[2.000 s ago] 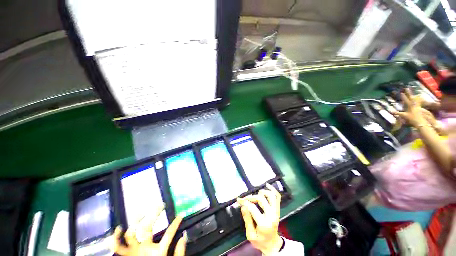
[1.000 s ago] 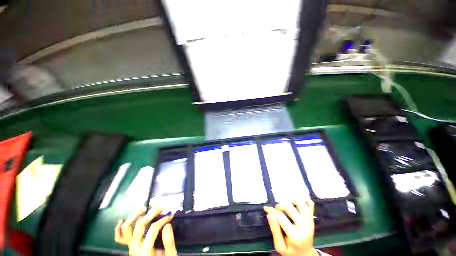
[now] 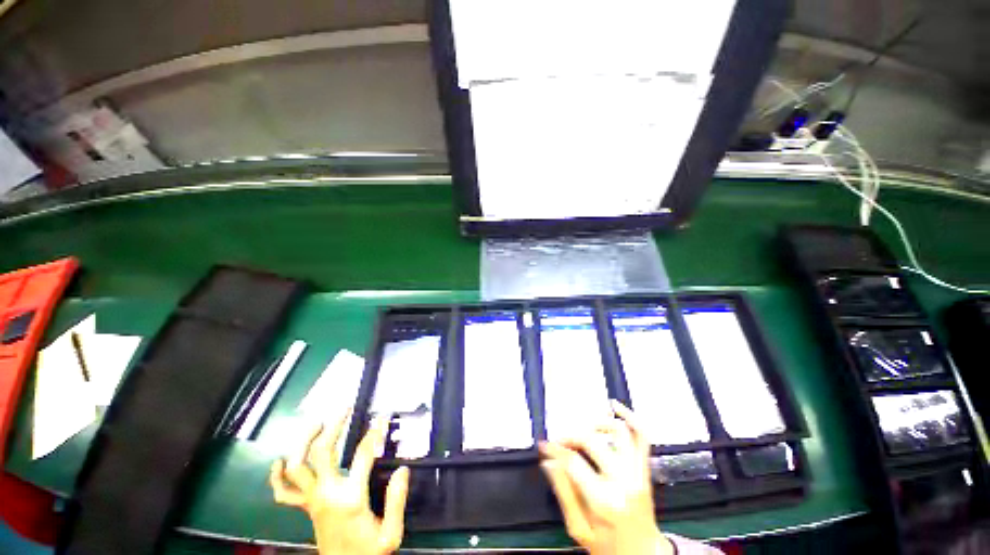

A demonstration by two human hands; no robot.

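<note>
A black phone tray (image 3: 505, 490) lies in front of me with several phones side by side, their screens lit mostly white. My left hand (image 3: 345, 488) is spread, fingers apart, over the tray's lower left corner by the leftmost phone (image 3: 407, 374). My right hand (image 3: 603, 477) has its fingertips over the lower end of the middle phone (image 3: 570, 374); it appears to touch the screen and holds nothing that I can see. Lower pockets at the right of the tray hold small dark glossy items.
A framed white test board (image 3: 586, 141) stands behind, with a clear plastic sheet (image 3: 575, 267) at its foot. An empty black tray (image 3: 174, 401), paper slips (image 3: 81, 379), a white stick (image 3: 271, 388) and a red-orange tray (image 3: 27, 325) lie left. A tray of dark phones (image 3: 847, 260) lies right.
The view has swung left, then settled. The turquoise and green screens have turned white. My right hand has moved left to the middle phone; my left hand is spread wider at the tray's left corner.
</note>
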